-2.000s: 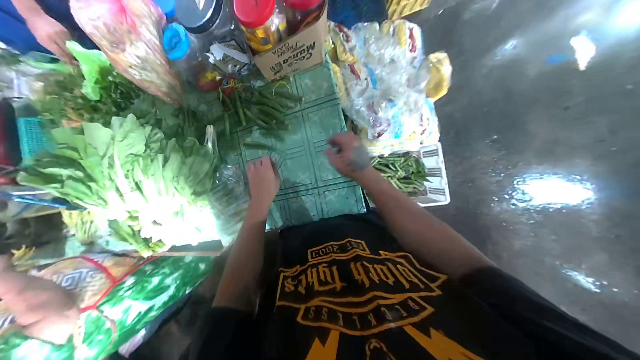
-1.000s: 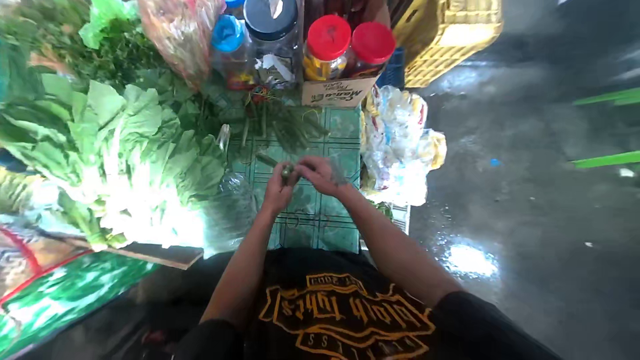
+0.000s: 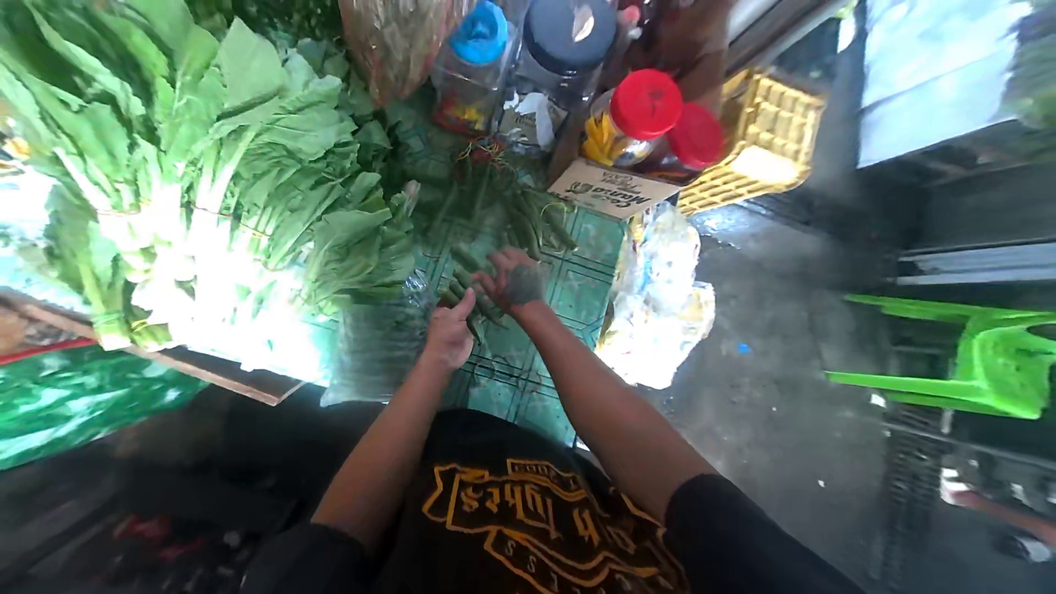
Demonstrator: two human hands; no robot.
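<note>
Several slim green okra-like pods (image 3: 464,289) lie between my two hands over the green patterned tabletop (image 3: 569,285). My left hand (image 3: 451,334) is at their lower left, thumb raised and touching or beside them; its grip is partly hidden. From the upper right my right hand (image 3: 513,280) reaches over the pods with its fingers spread. More green pods (image 3: 536,221) lie in bundles just beyond my hands. Clear plastic bags (image 3: 379,346) sit left of my left hand.
Leafy greens in tied bunches (image 3: 247,165) fill the left side. Plastic jars with a blue lid (image 3: 478,33), a black lid (image 3: 569,33) and red lids (image 3: 647,103) stand at the back. Plastic packets (image 3: 660,297) lie along the right edge, near a yellow crate (image 3: 755,140). A green plastic chair (image 3: 990,363) is farther right.
My hands were apart on the tabletop, then came together around green pods. Now my right hand is spread over the pods. The view has shifted, bringing the green chair further in.
</note>
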